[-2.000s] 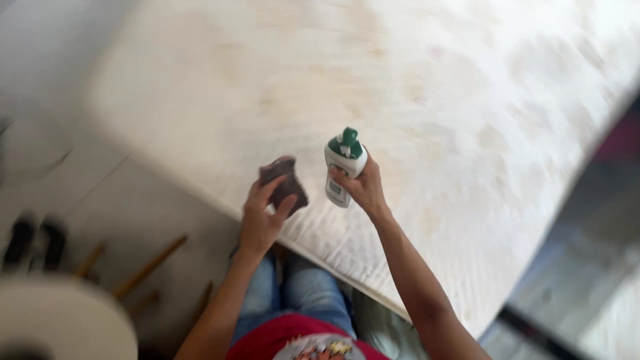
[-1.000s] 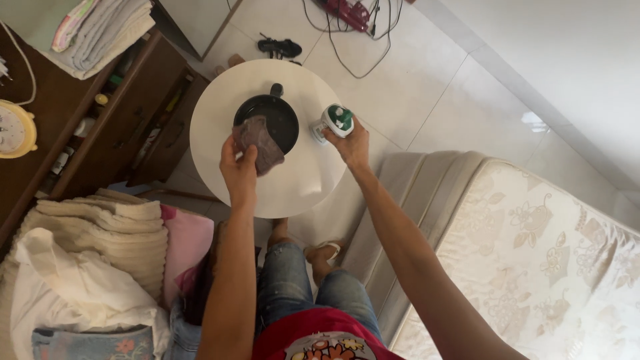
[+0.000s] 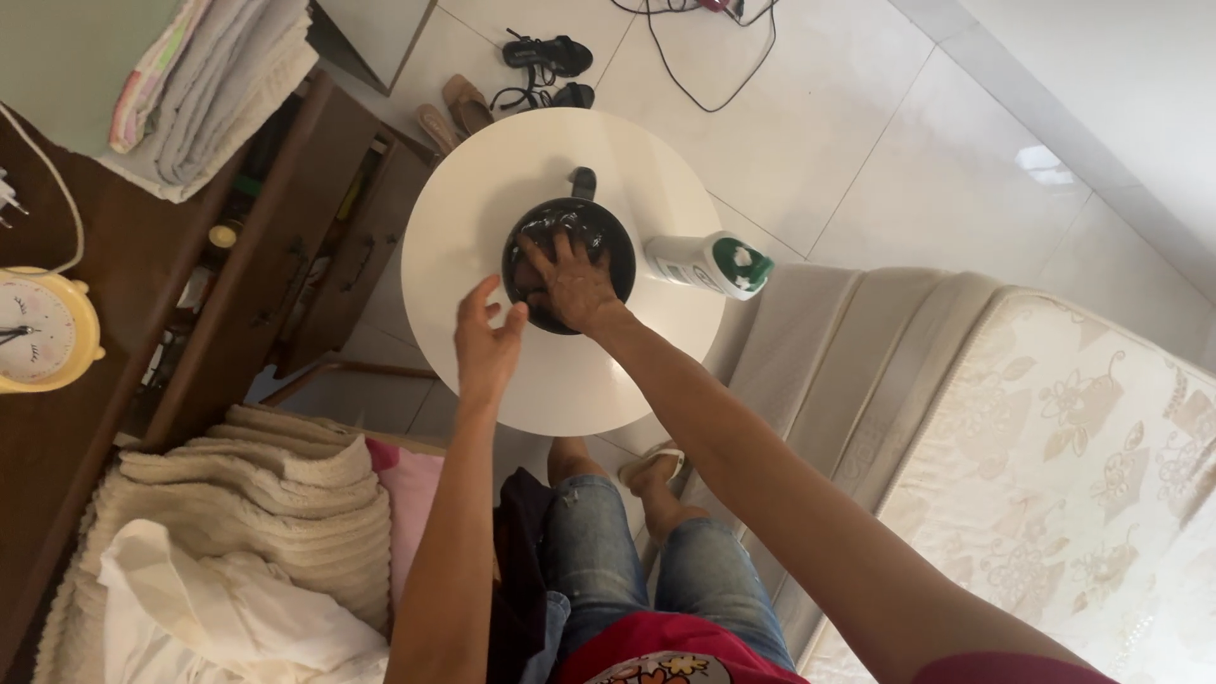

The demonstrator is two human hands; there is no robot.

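Observation:
A black pan (image 3: 619, 249) with a short handle stands on a small round white table (image 3: 456, 218). My right hand (image 3: 573, 285) reaches down into it, fingers spread over a dark cloth (image 3: 528, 275) that is mostly hidden in the dark bowl; whether the fingers grip it I cannot tell. My left hand (image 3: 490, 332) hovers at the pan's left side, empty, fingers curled apart. To the right of the pan, a white bottle with a green cap (image 3: 708, 263) stands near the table's edge, touched by neither hand.
A bare mattress (image 3: 1064, 456) lies at the right. At the left are a dark wooden cabinet (image 3: 256, 313), a yellow alarm clock (image 3: 43, 331) and folded cream towels (image 3: 275, 484). Black sandals (image 3: 548, 55) and a cable (image 3: 665, 71) lie on the tiled floor beyond the table.
My right hand has let go of the bottle, which now stands on the table, and has moved left into the pan. My left hand has released the cloth and drawn back from the pan.

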